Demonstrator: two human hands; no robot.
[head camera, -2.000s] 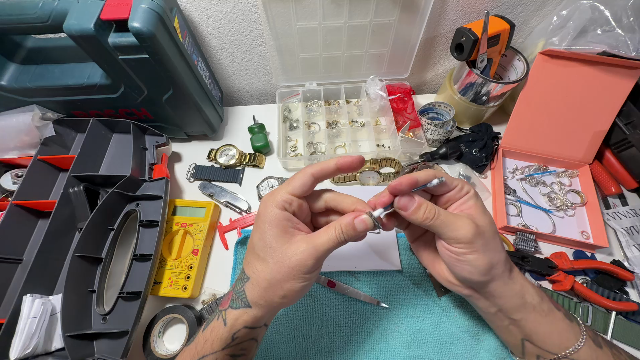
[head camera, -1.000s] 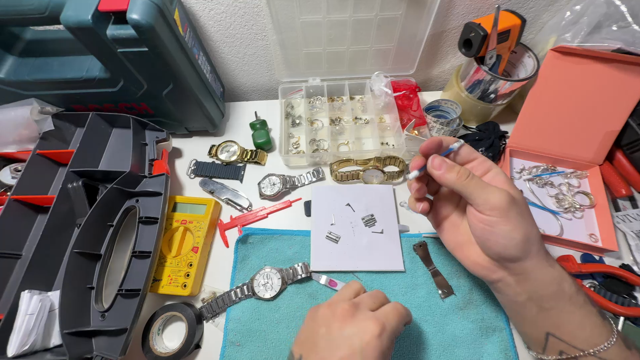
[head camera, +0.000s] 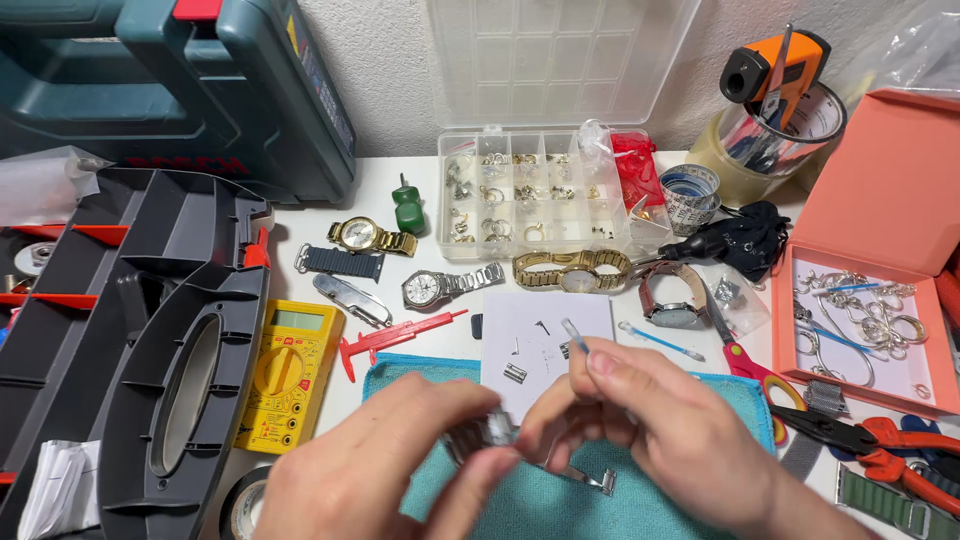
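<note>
Above the turquoise cloth (head camera: 675, 480), my left hand (head camera: 397, 457) grips a silver metal wristwatch (head camera: 480, 435), blurred and partly covered by the fingers. A part of the bracelet with a metal clasp end (head camera: 607, 481) hangs below my right hand. My right hand (head camera: 645, 420) pinches a cotton swab (head camera: 574, 334) between thumb and index finger, its tip pointing up; its other fingers are near the watch. Behind the hands lies a white paper pad (head camera: 551, 307) with small metal links (head camera: 515, 373) and pins on it.
A yellow multimeter (head camera: 289, 375), red caliper (head camera: 401, 334) and dark organizer tray (head camera: 184, 397) lie left. Several watches and a clear compartment box (head camera: 540, 240) stand behind. Orange-handled pliers (head camera: 877, 450), scissors (head camera: 742, 364) and a coral box (head camera: 862, 390) are right.
My left hand has picked up the silver watch that lay on the cloth's left side one second ago. My right hand has come in beside it, still with the swab.
</note>
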